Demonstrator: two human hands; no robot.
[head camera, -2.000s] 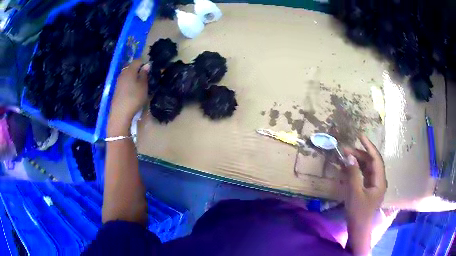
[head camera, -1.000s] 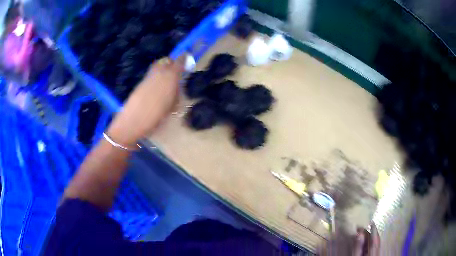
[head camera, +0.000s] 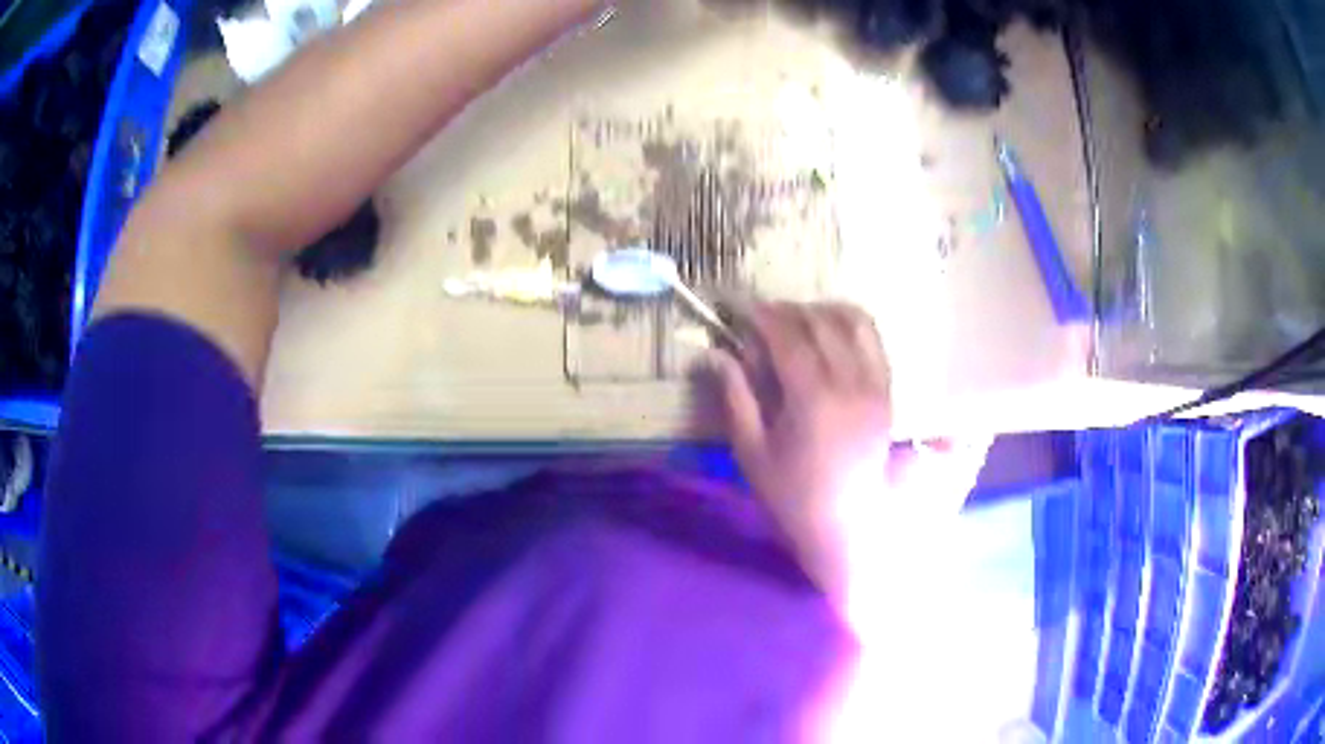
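My left forearm reaches across the upper left to the top edge; my left hand is beyond the picture. My right hand is low over the stained board, fingers bent at the end of a pale stick; blur hides whether they grip it. The stick's other end meets a small white oval dish. A yellow-handled small tool lies left of the dish. A black spiky ball shows below my left forearm.
Black parts lie heaped at the top right. A blue pen or knife lies at right. White bottles stand upper left. Blue crates line the left edge and lower right. Bright glare covers the board's right part.
The view has swung right. My left hand has gone from beside the crate and black balls to beyond the top edge. My right hand stays near the dish and stick.
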